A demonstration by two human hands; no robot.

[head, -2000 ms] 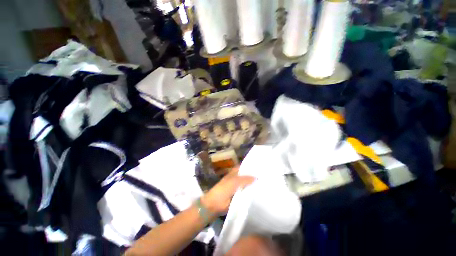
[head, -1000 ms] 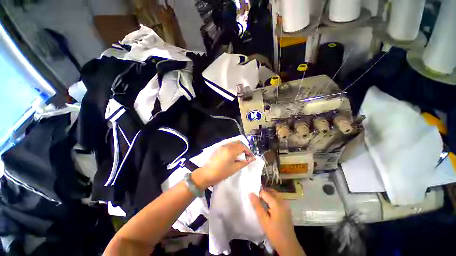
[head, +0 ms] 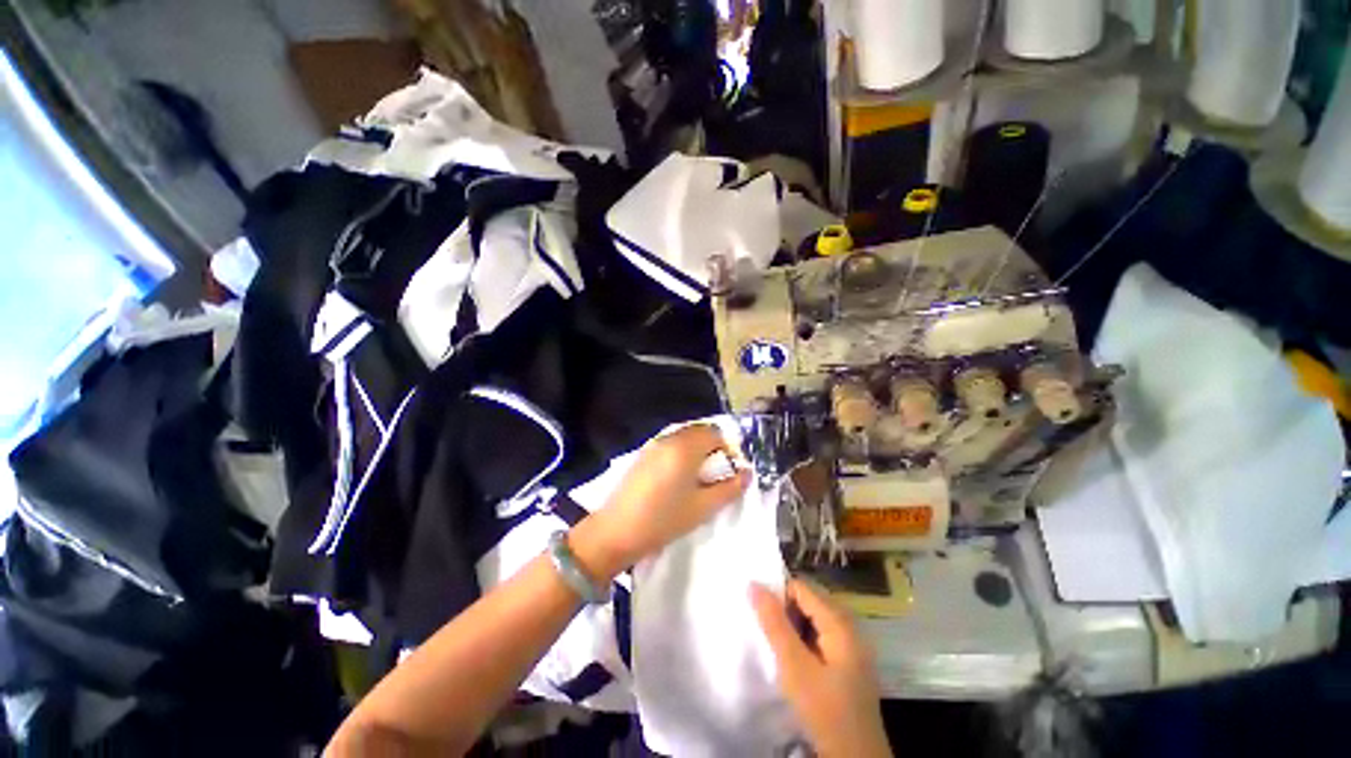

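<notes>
A white fabric panel (head: pixel 704 607) hangs in front of the cream overlock machine (head: pixel 904 356), its upper edge at the presser foot and needle area (head: pixel 768 441). My left hand (head: pixel 667 496) grips the cloth just left of the needle area, fingertips pinched on it. My right hand (head: pixel 812 644) holds the panel's right edge lower down, below the machine's left end. White cloth with black stripes (head: pixel 578 652) lies under my left forearm. The exact stitching point is hidden by metal parts and threads.
Black garment pieces with white trim (head: pixel 445 430) are heaped at left. White cut panels (head: pixel 1200 444) lie right of the machine. White thread cones (head: pixel 899 37) stand above, dark cones (head: pixel 1008 170) behind. A lint tuft (head: pixel 1055 711) hangs at the table edge.
Since two seconds ago, the white panel has come from bunched near the machine's front to the needle area. Both hands have stayed on it over the last second; the view has shifted slightly.
</notes>
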